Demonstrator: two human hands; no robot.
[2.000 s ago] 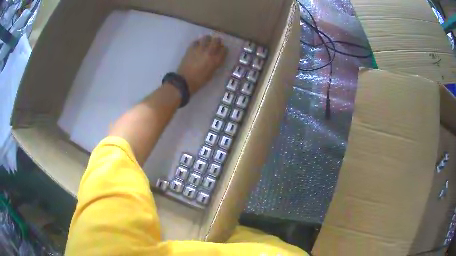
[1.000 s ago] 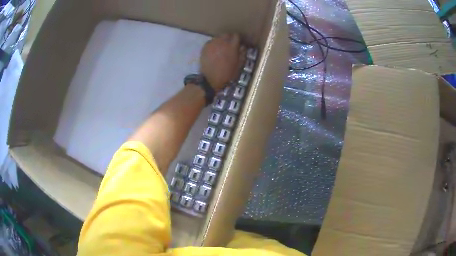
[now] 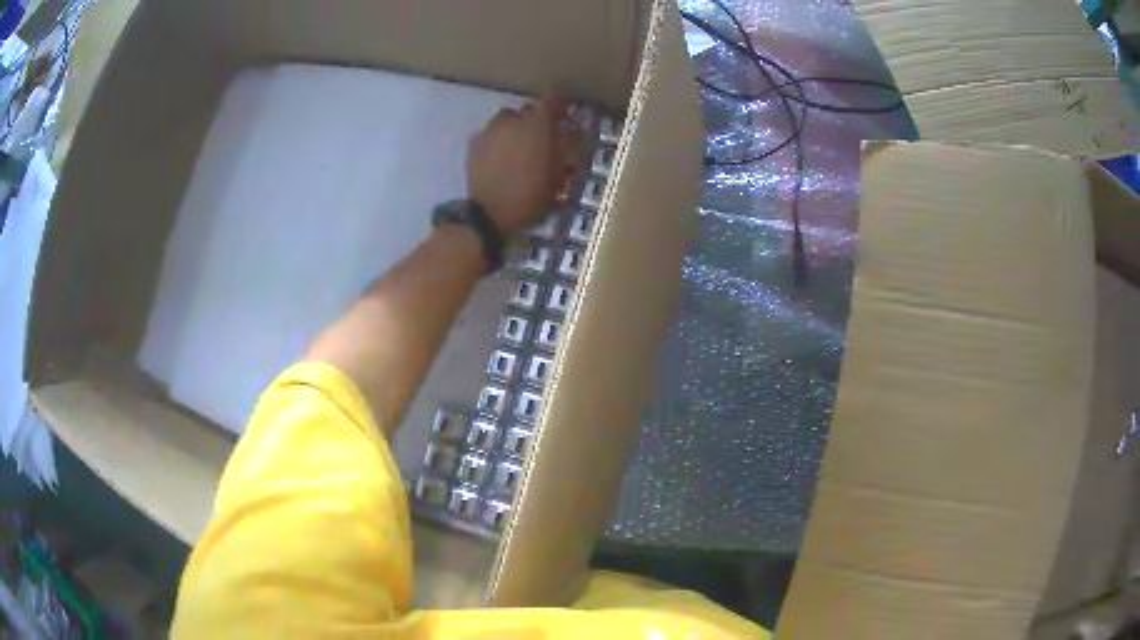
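My left hand (image 3: 515, 163), bare with a dark band on the wrist, reaches into the smaller carton (image 3: 119, 188). Its fingers are at the far end of the rows of small silvery metal parts (image 3: 525, 295), covering some of them. Whether the fingers hold a part is too blurred to tell. The parts stand in two long rows along the right wall, with a short third row at the near end. They lie on a white layer sheet (image 3: 300, 238). My right hand is not in view.
Right of the carton lies bubble wrap (image 3: 738, 413) with a looped black cable (image 3: 798, 188). A wide creased carton flap (image 3: 950, 375) belongs to the larger carton at the right edge. Thin white sheets (image 3: 23, 313) hang at the far left.
My left hand has moved from the bare sheet to the far end of the rows, its fingers now over the parts. The carton has shifted left in the view.
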